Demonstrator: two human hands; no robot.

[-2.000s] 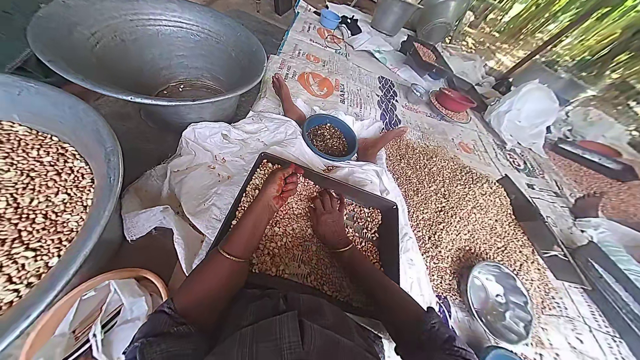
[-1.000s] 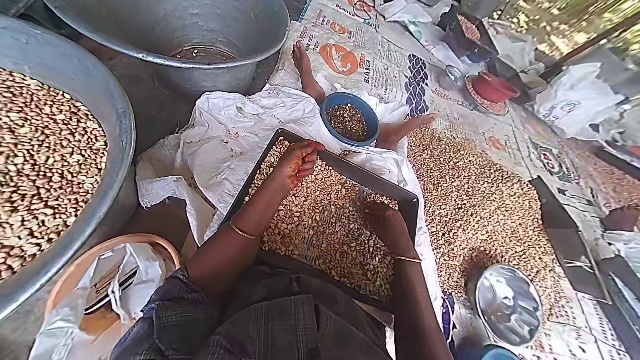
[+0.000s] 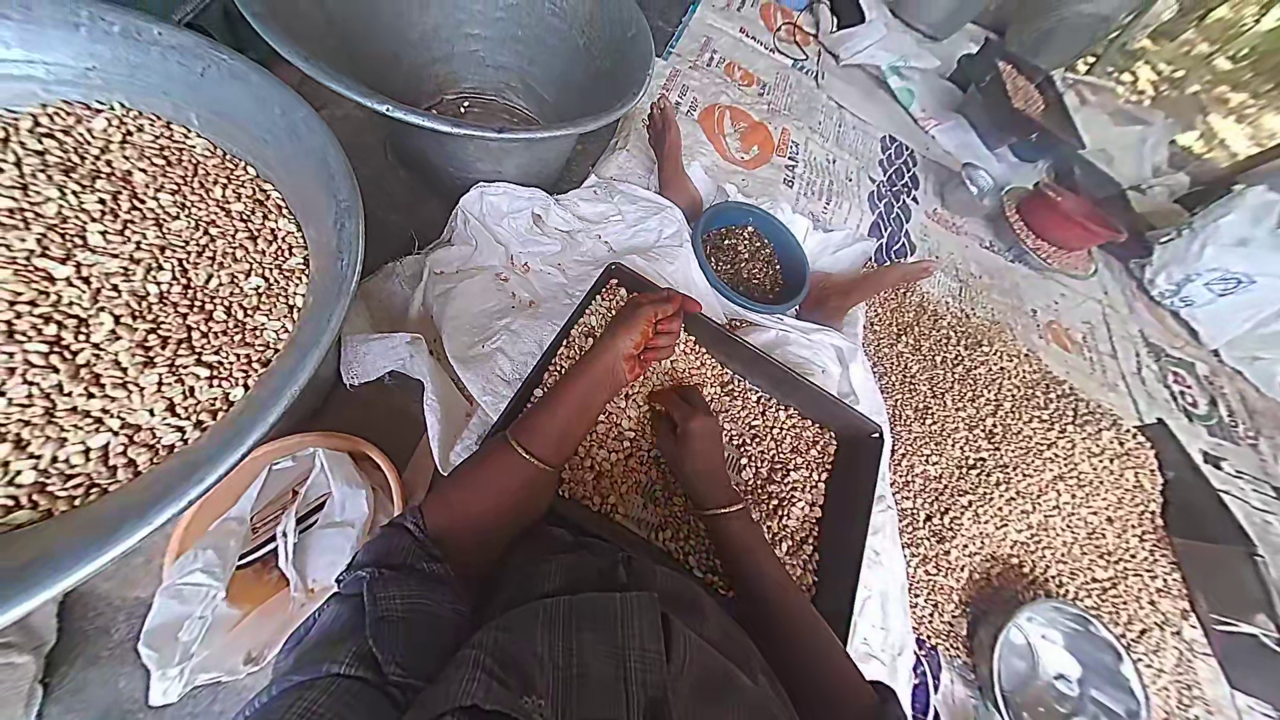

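Observation:
A black tray (image 3: 850,500) of pale and reddish split nuts or seeds (image 3: 770,440) lies across my lap. My left hand (image 3: 645,335), its fingers curled closed and stained orange-red, is above the tray's far left part; whether anything is inside it cannot be seen. My right hand (image 3: 690,435) is lower, over the nuts near the tray's middle, with its fingertips down at them; what they touch is hidden. A blue bowl (image 3: 708,275) holding darker bits stands just past the tray, between my feet.
White sacking (image 3: 540,240) is spread under the tray. Left are a large metal basin (image 3: 335,290) of nuts, an orange tub (image 3: 385,465) with a plastic bag, and a deep metal basin (image 3: 610,70). Right lie a nut heap (image 3: 1000,450), a steel bowl (image 3: 1070,660) and a red bowl (image 3: 1075,215).
My right hand has moved left across the tray, from its right side toward the middle, nearer my left hand. My left hand stays closed over the far left part.

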